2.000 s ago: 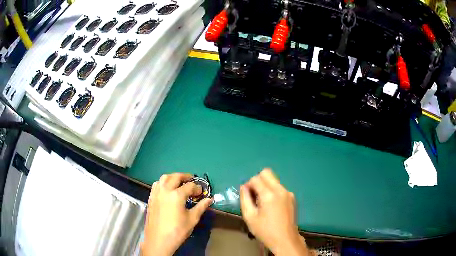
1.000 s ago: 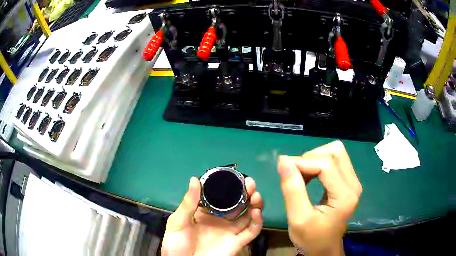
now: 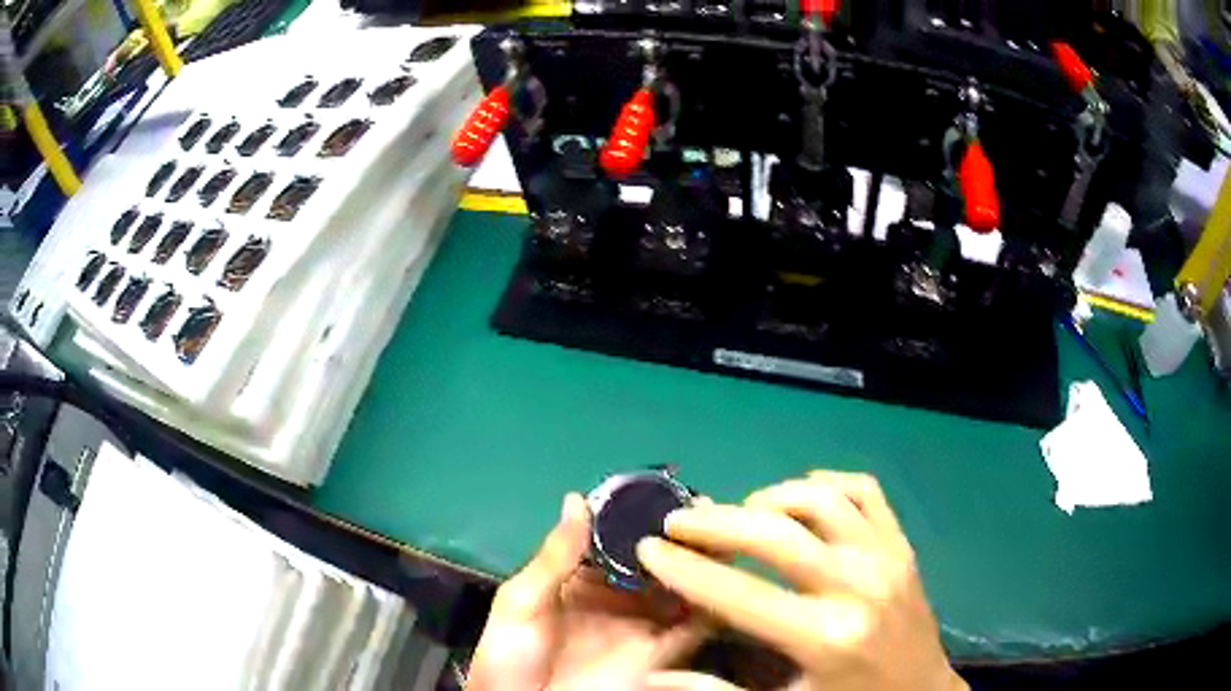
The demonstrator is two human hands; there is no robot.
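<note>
A round watch case (image 3: 632, 521) with a black face and a metallic rim is held face up near the bench's front edge. My left hand (image 3: 560, 614) grips it from below and the left, thumb on the rim. My right hand (image 3: 810, 581) is over its right side, with fingertips touching the face and rim. Whether the right fingers hold a small piece cannot be told. The underside of the case is hidden by my hands.
A black press-holding fixture (image 3: 648, 344) with red-gripped toggle clamps stands behind my hands. A white foam tray stack (image 3: 338, 270) with rows of watches is at left, pale sheets (image 3: 162, 581) lower left. A white wipe (image 3: 1096, 452) and a small bottle (image 3: 1169, 335) are at right.
The watch was turned from its open inner side to its black face. My right hand, earlier raised at the right with a small clear piece at its fingertips, has come onto the watch.
</note>
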